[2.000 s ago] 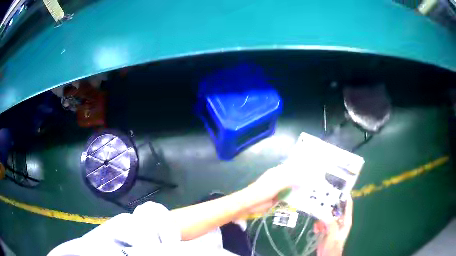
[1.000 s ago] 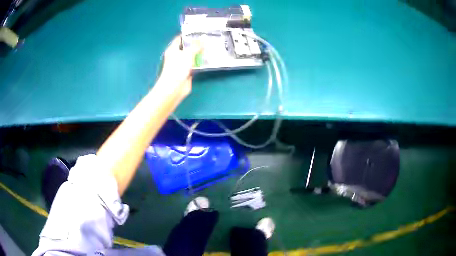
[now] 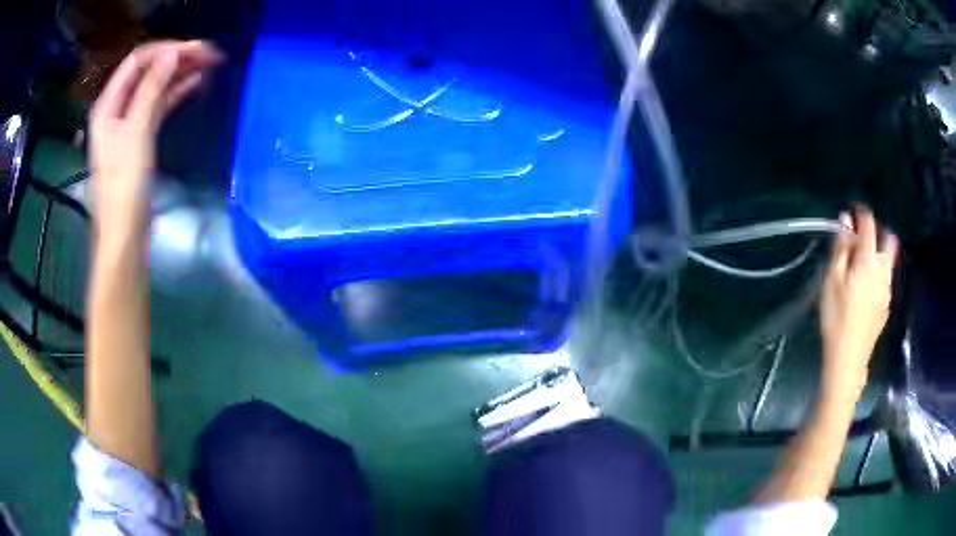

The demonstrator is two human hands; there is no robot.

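A clear-white tubing (image 3: pixel 765 232) hangs down from the top right of centre, crosses itself and runs in loops to the right. My right hand (image 3: pixel 862 274) holds the tubing between its fingertips at the right. My left hand (image 3: pixel 145 99) is raised at the upper left with fingers curled apart and nothing in it. A blue plastic stool (image 3: pixel 419 157) stands between my hands. A small white-grey piece (image 3: pixel 537 408) lies on the floor in front of the stool, partly hidden by my knee.
My dark-clothed knees (image 3: pixel 278 476) are at the bottom. Black metal stool legs (image 3: pixel 42 262) stand at the left, others at the lower right. A yellow line (image 3: pixel 42 377) crosses the green floor at the left edge. The area behind the blue stool is dark.
The view has dropped from the green bench to the floor. My left hand has let go of the metal fixture, which is out of view. My right hand has come into view with the tubing.
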